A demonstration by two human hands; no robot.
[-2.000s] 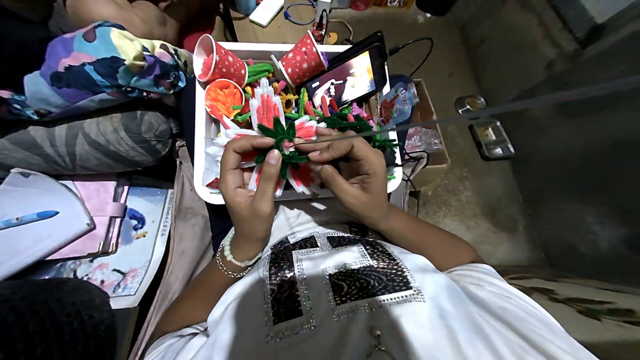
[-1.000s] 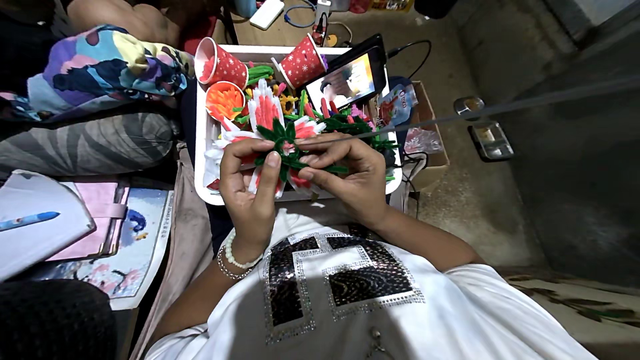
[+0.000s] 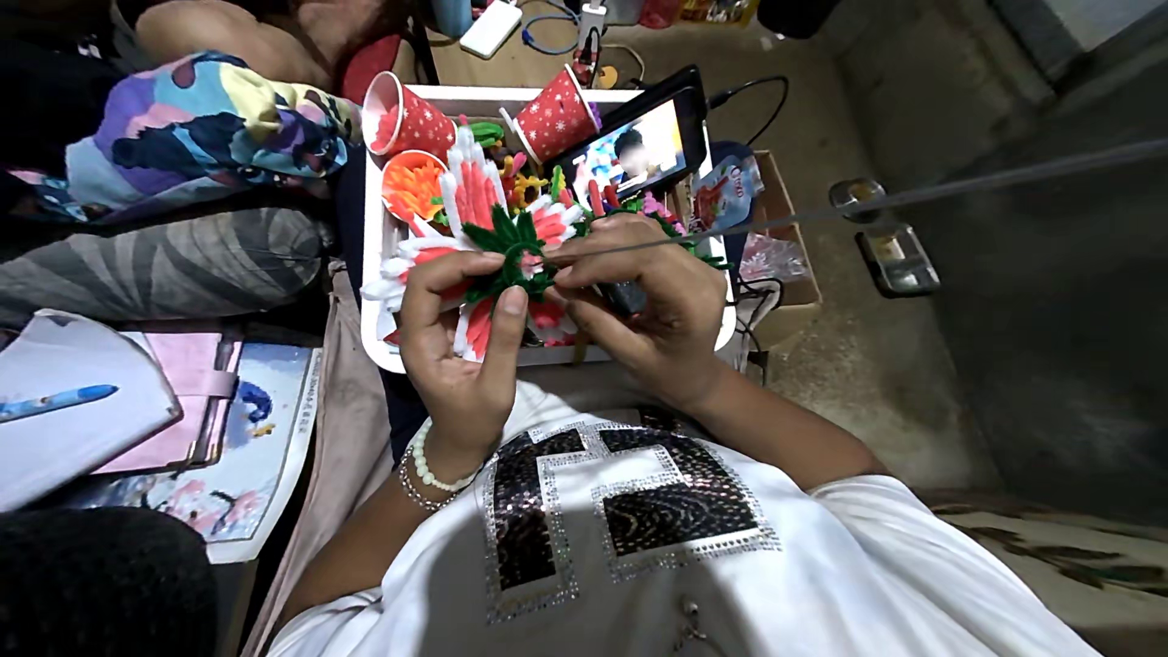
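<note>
Between my hands is a pipe-cleaner flower (image 3: pixel 476 190) with red and white petals and a green leafy centre. My left hand (image 3: pixel 465 333), with bead bracelets at the wrist, pinches its green part between thumb and forefinger. At the right side of that centre, the fingertips of my right hand (image 3: pixel 643 297) close on a thin wire stem (image 3: pixel 785 220), which runs off to the upper right. Whether they also grip a green piece is hidden. Beneath both hands lies a white tray (image 3: pixel 372 315) with more pipe-cleaner pieces in it.
Red patterned paper cups (image 3: pixel 427 123) and a cup of orange pieces (image 3: pixel 413 185) stand at the tray's back left. A phone (image 3: pixel 639 146) showing a video leans at its back right. Notebooks (image 3: pixel 82 401) lie left, a cardboard box (image 3: pixel 785 246) right. Part of another person (image 3: pixel 228 41) is at upper left.
The flower has stayed in my left hand. The fingers of my right hand have shifted slightly at the green centre. The picture on the phone has changed.
</note>
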